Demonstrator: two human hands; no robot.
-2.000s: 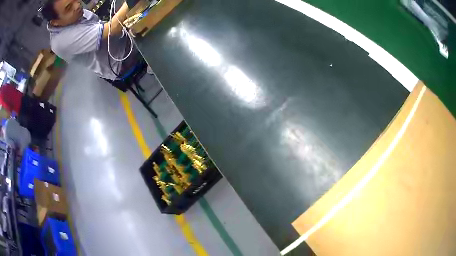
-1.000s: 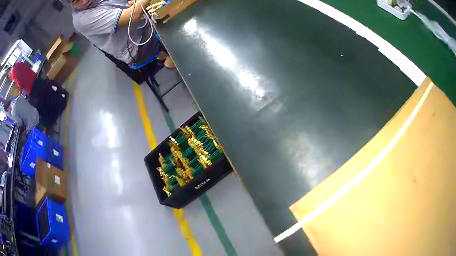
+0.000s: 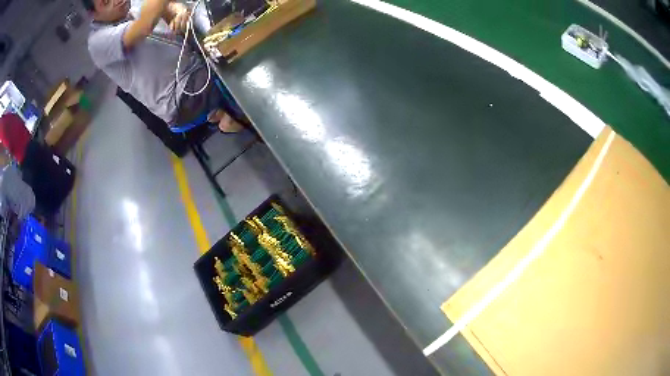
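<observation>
Neither of my hands is in view. The dark green bench mat (image 3: 411, 139) lies nearest in front of me, with bright light reflections on it. A tan board (image 3: 580, 272) with a white line across it lies at the right. A black crate (image 3: 283, 302) stands on the floor beside the bench, holding rows of gold strips (image 3: 272, 246) and green wires. On the green conveyor belt at the upper right is a white socket housing (image 3: 584, 47) with parts inside and crinkled clear film (image 3: 640, 79) trailing from it.
A seated person (image 3: 150, 70) works at the bench's far end by a cardboard tray (image 3: 268, 31), with a white cord (image 3: 181, 70) hanging there. Blue bins (image 3: 60, 349) and a cardboard box (image 3: 55, 295) stand at the left. Yellow and green lines mark the floor.
The view has shifted, showing more of the far tray and the white housing on the belt. The seated person's arms have moved. No hand of mine has entered.
</observation>
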